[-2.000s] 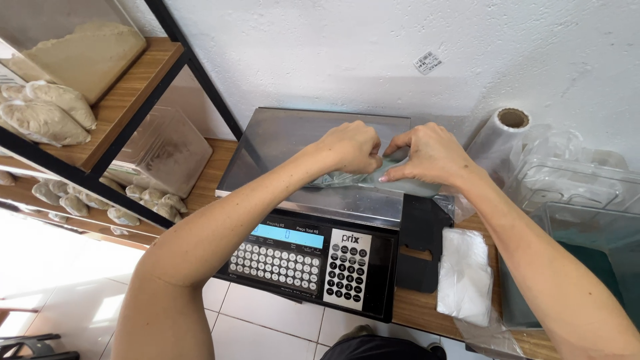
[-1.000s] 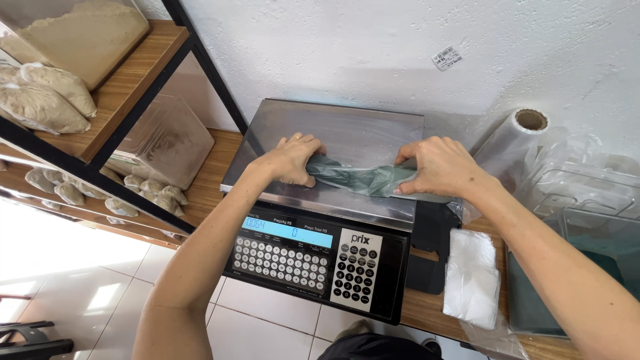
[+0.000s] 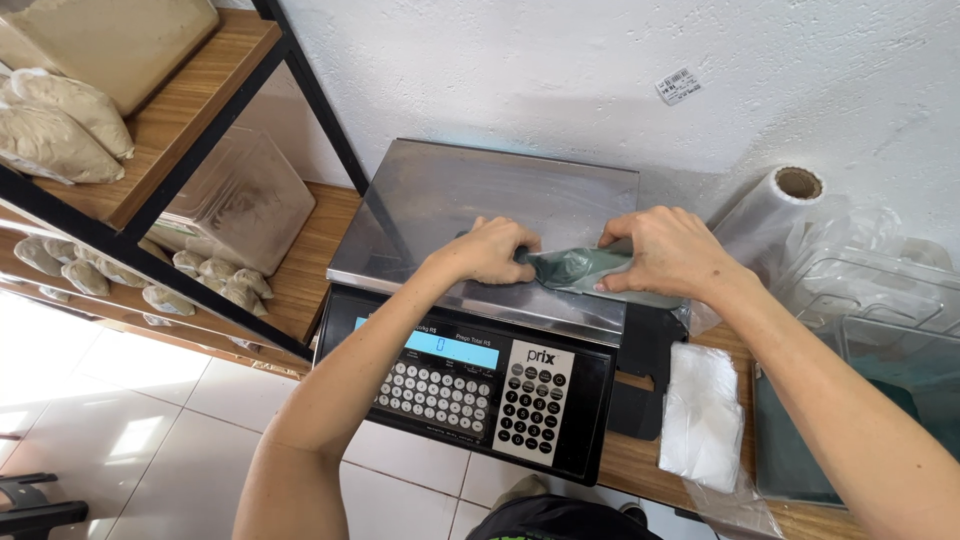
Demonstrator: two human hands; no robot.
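A clear plastic bag with dark green contents (image 3: pixel 574 268) lies across the front part of the steel platform of a Prix weighing scale (image 3: pixel 480 195). My left hand (image 3: pixel 495 251) grips the bag's left end, its fingers curled low over the platform. At the bag's right part, my right hand (image 3: pixel 660 251) pinches it between thumb and fingers, near the platform's right edge. The scale's blue display (image 3: pixel 457 349) is lit above its keypad.
Shelves at left hold bags of beige powder (image 3: pixel 60 124) and a plastic bin (image 3: pixel 240 199). At right are a plastic film roll (image 3: pixel 772 214), stacked white bags (image 3: pixel 701 412) and a clear container (image 3: pixel 885 405). A wall (image 3: pixel 525 67) stands behind the scale.
Two seconds ago my hands were close together over the bag; one second ago they were farther apart, with more of it showing. Now my left hand is nearer my right again.
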